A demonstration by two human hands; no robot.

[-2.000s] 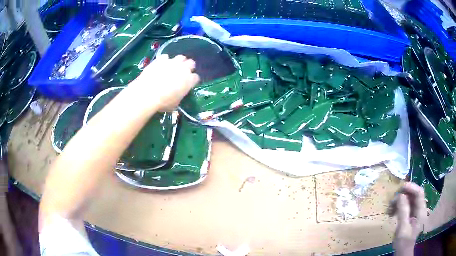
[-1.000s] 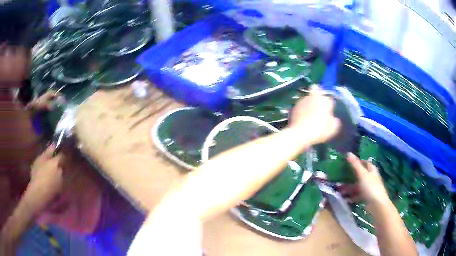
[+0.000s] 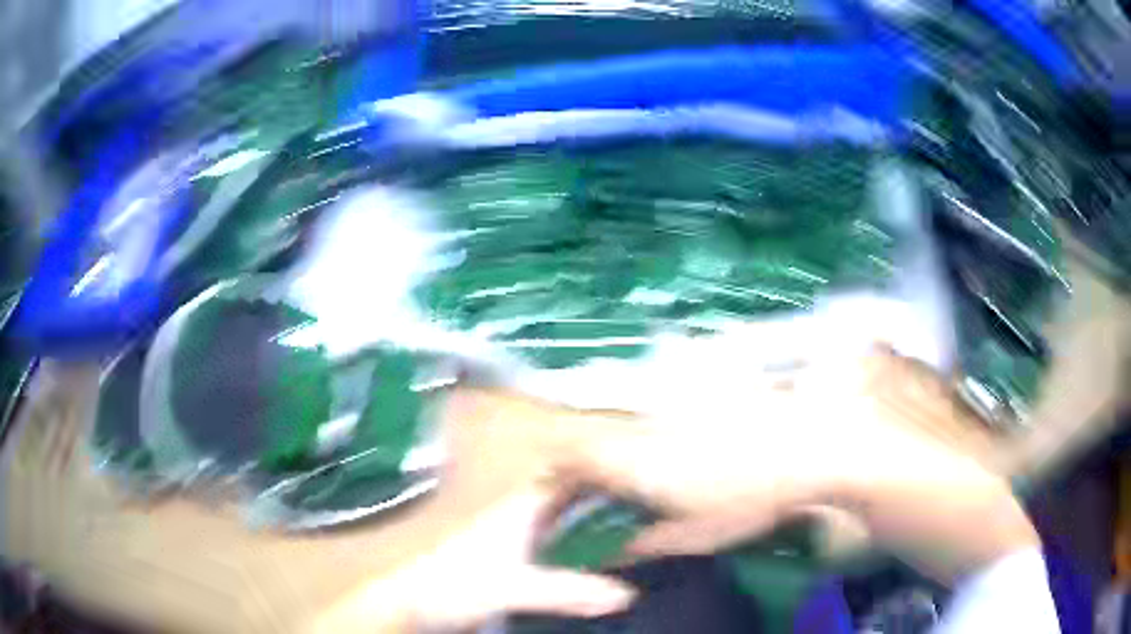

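The view is strongly blurred. A green housing (image 3: 695,597) with a dark recess is held low at the bottom edge, partly cut off and covered by fingers. My left hand (image 3: 521,572) comes from the lower left and grips its left side. My right hand (image 3: 732,477) reaches in from the right, with its fingers over the housing's top. Behind the hands, loose green panels (image 3: 670,235) lie in a white liner (image 3: 695,372). Whether a small part is in the fingers cannot be told.
Overlapping green housings (image 3: 230,384) lie on the tan board (image 3: 161,545) at left. A blue tray (image 3: 75,266) stands at far left. A large blue bin (image 3: 670,81) stands behind the liner. More dark green shells (image 3: 992,260) are stacked at right.
The view has swung back from the left-hand neighbour to the bench. My hands have left the housing stack beside the liner and now hold a housing low at the front.
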